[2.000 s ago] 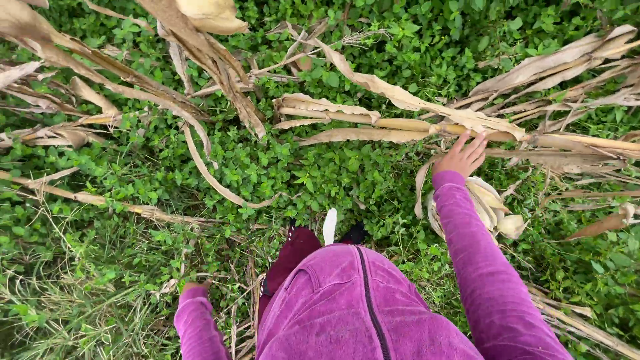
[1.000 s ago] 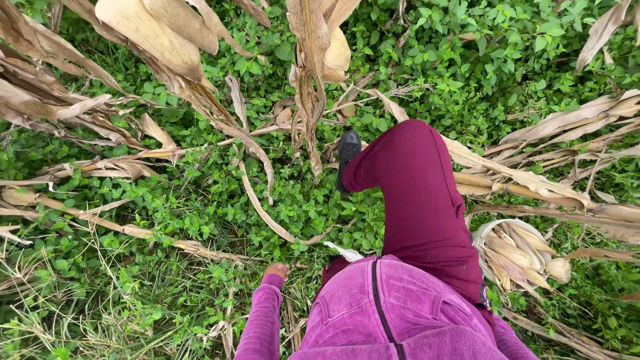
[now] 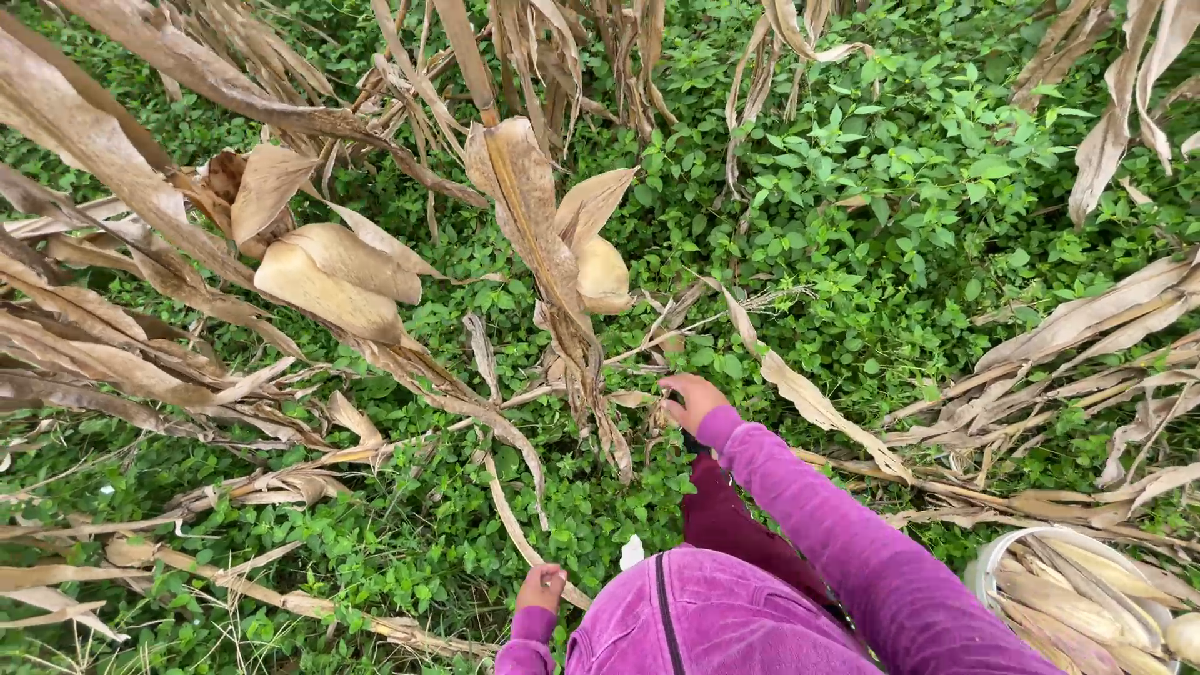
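Note:
My right hand (image 3: 692, 401) reaches forward beside the dry leaves of a corn stalk (image 3: 562, 328), its fingers curled; I cannot tell whether they touch a leaf. On that stalk, above and left of the hand, hangs a corn ear in pale husk (image 3: 603, 275). Further left a larger husked corn ear (image 3: 337, 277) hangs among brown leaves. My left hand (image 3: 542, 588) is low in front of my body, near a long dry leaf (image 3: 511, 516), fingers loosely bent, with nothing visible in it. A white bucket (image 3: 986, 572) holds several husked ears (image 3: 1078, 600) at the lower right.
Dry corn stalks and leaves (image 3: 122, 347) crowd the left side. Fallen stalks (image 3: 1050, 487) lie at the right, between the bucket and upright dry leaves (image 3: 1116, 122). Low green plants (image 3: 872, 234) cover the ground. A small white object (image 3: 632, 551) lies near my foot.
My right hand, on the dry stalks at the right two seconds ago and unseen one second ago, now reaches forward. The raised leg of one second ago is down. The view has shifted forward.

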